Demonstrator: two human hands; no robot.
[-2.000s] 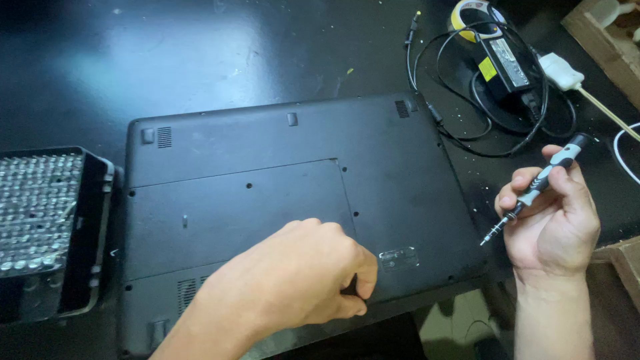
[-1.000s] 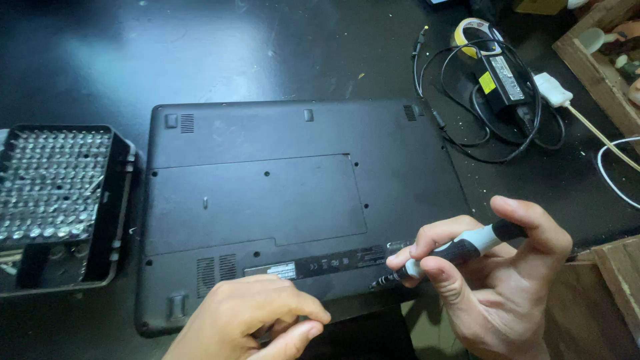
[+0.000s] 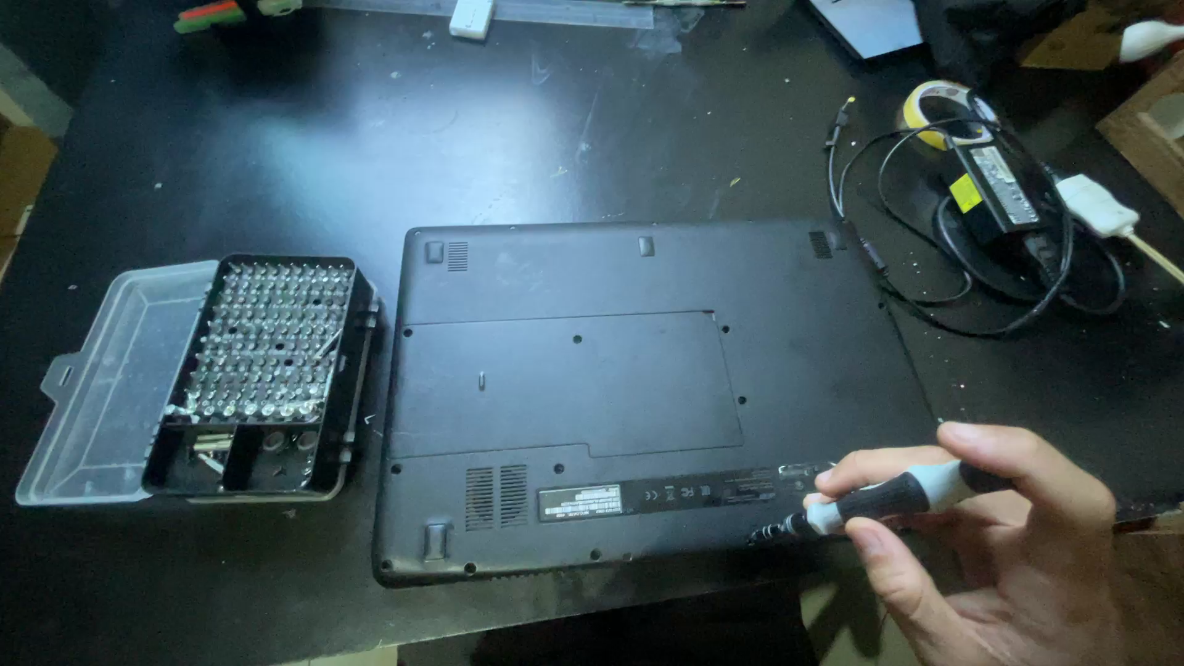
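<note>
A black laptop (image 3: 647,388) lies bottom side up on the dark table, its vents, cover panel, labels and several screw holes showing. My right hand (image 3: 999,527) holds a grey and black precision screwdriver (image 3: 888,499) by the handle. The screwdriver points left, its tip at the laptop's near edge, right of the middle; whether it sits in a screw hole I cannot tell. My left hand is out of view. Left of the laptop stands an open screwdriver bit case (image 3: 365,388) with rows of metal bits (image 3: 268,338) and small compartments at its near end.
A black power adapter (image 3: 1004,190) with coiled cable, a white plug (image 3: 1096,205) and a roll of yellow tape (image 3: 916,116) lie at the back right. A wooden box (image 3: 1142,139) stands at the right edge. A small white block (image 3: 472,17) lies at the far side.
My left hand, over the laptop's near part in both earlier frames, has left the view. My right hand has brought the screwdriver from the laptop's right side to its near edge. The view has shifted.
</note>
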